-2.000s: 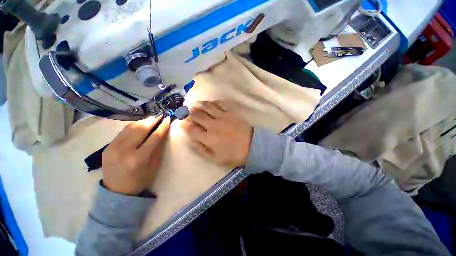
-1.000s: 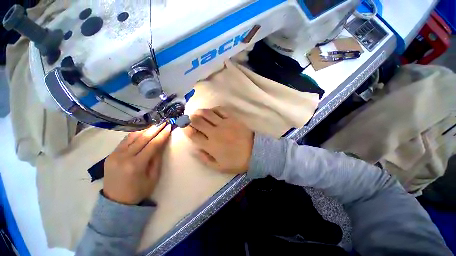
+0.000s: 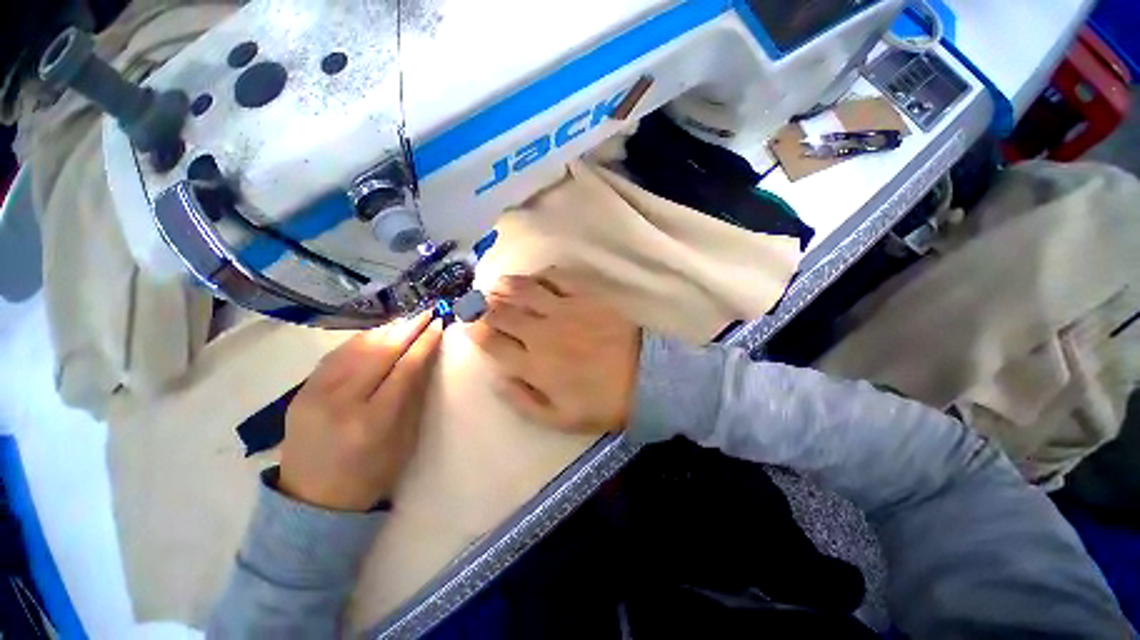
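A beige garment panel [image 3: 188, 500] lies flat under the white sewing machine head [image 3: 500, 75]. My left hand [image 3: 356, 413] rests on the panel left of the presser foot [image 3: 440, 281], fingertips at the foot, over a narrow black strip [image 3: 265, 423]. The strip's outer end shows left of the hand; the rest is mostly hidden under it. My right hand [image 3: 563, 356] lies on the panel right of the foot, fingers bent and pressed to the cloth. The needle point cannot be made out.
Black cloth [image 3: 706, 175] lies behind the panel's right part. A brown cardboard piece [image 3: 813, 144] with a small metal tool is at the table's right end. Beige cloth hangs at the right [image 3: 1000, 300] and is heaped behind the machine [image 3: 113, 275]. The patterned table edge [image 3: 500, 538] runs before me.
The machine, panel and hands appear slightly further right and lower as the view shifts. The strip's visible end has moved a little closer to the foot. Both hands keep nearly the same pose.
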